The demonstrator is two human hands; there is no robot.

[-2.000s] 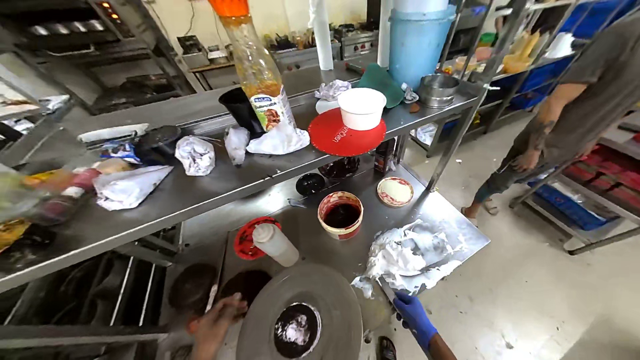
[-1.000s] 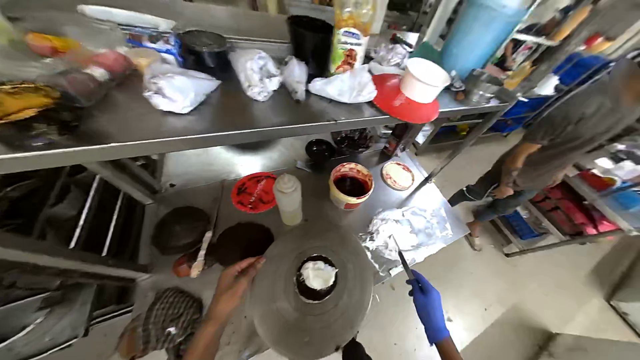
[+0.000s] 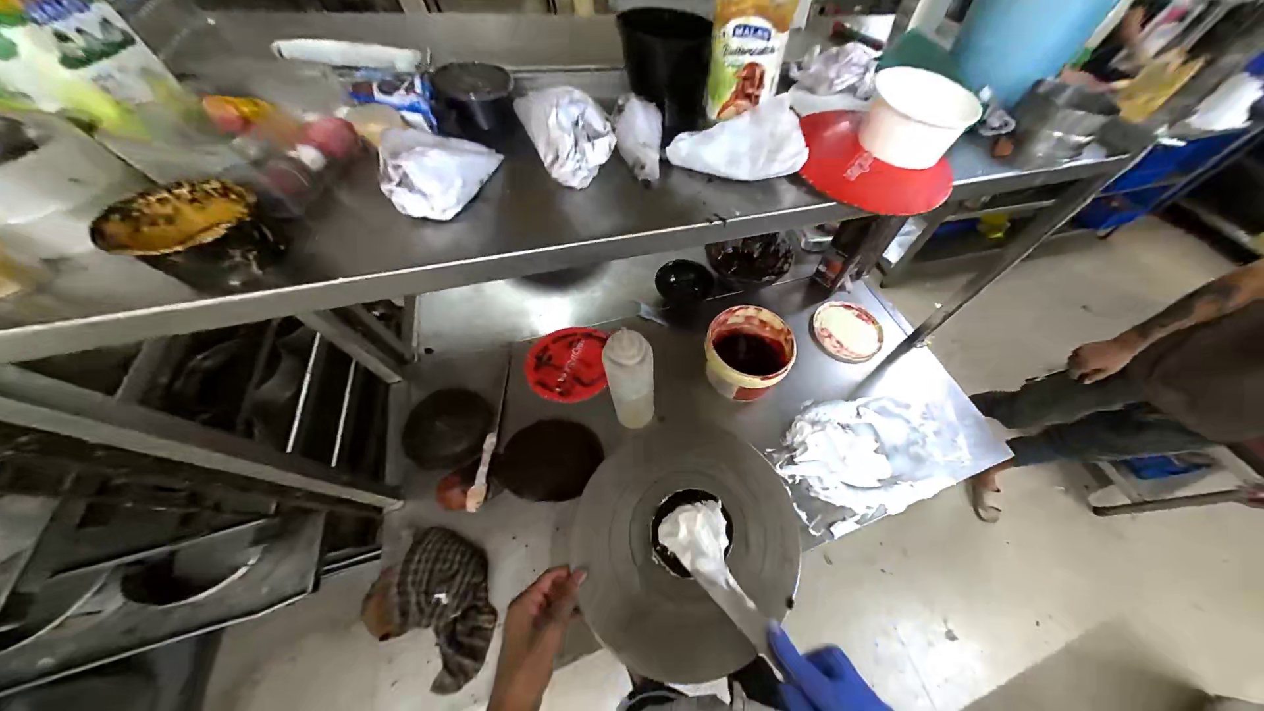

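Note:
My left hand [image 3: 543, 612] touches the left rim of a round metal cake turntable [image 3: 632, 592], fingers at its edge. In my blue-gloved right hand [image 3: 825, 681] is a palette knife [image 3: 736, 604], its blade loaded with white cream [image 3: 696, 533]. That cream lies over a small round dark cake layer [image 3: 664, 548] at the turntable's middle. A large smear of white cream [image 3: 839, 454] covers the steel table to the right. Behind the turntable stand a squeeze bottle [image 3: 630, 380] of pale liquid and an open tub of dark red sauce [image 3: 750, 354].
Two dark round cake layers [image 3: 548, 460] [image 3: 447, 428] and a cream-smeared spatula [image 3: 482, 474] lie at left, near a red lid [image 3: 567, 364] and a checked cloth [image 3: 444, 602]. A steel shelf [image 3: 553, 255] with wrapped piping bags [image 3: 565, 133] crosses above. Another person [image 3: 1175, 365] stands at right.
My right hand has moved from beside the smeared cream to the turntable's front, bringing the cream-loaded palette knife over the cake. My left hand remains at the turntable's left rim.

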